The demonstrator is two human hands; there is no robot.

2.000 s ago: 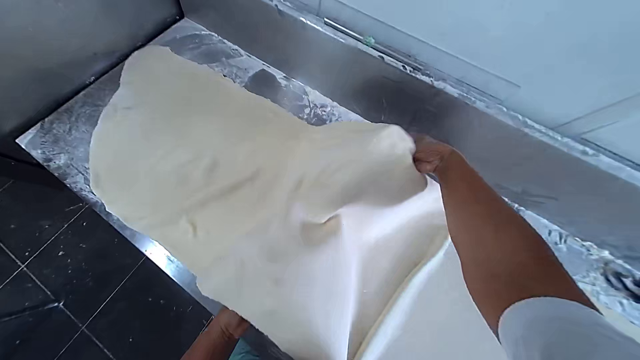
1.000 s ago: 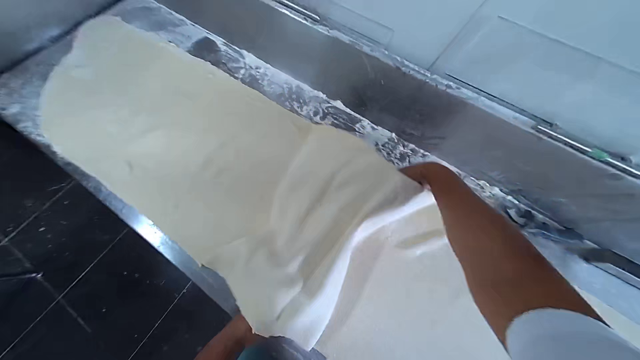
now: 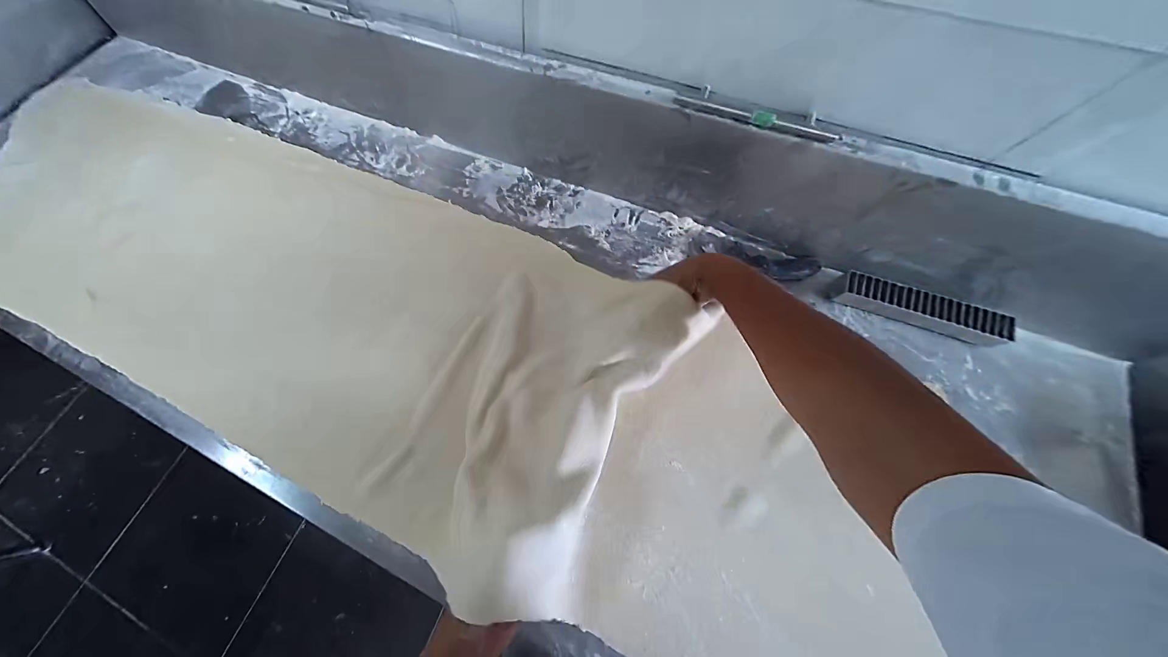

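Note:
A wide sheet of pale dough [image 3: 274, 274] lies along a floured steel worktop [image 3: 1068, 411], with raised folds near its middle. My right hand [image 3: 689, 278] grips the dough's far edge beside the folds, its fingers mostly hidden under the sheet. At the bottom of the view, my left hand [image 3: 470, 634] is at the near edge, largely covered by dough, so its fingers cannot be made out. To the right of the folds a flat, flour-dusted stretch of dough [image 3: 712, 511] reaches under my right forearm.
A steel backsplash [image 3: 593, 128] runs behind the worktop. Against it, at the right, sits a ridged metal piece [image 3: 931, 306], with a dark object [image 3: 789, 265] beside it. A thin bar with a green part [image 3: 764, 119] rests on the ledge. Black floor tiles [image 3: 182, 547] lie below the near edge.
The raised part of the dough has come down lower, and more of the sheet lies flat along the worktop at the left. The view has shifted to the right.

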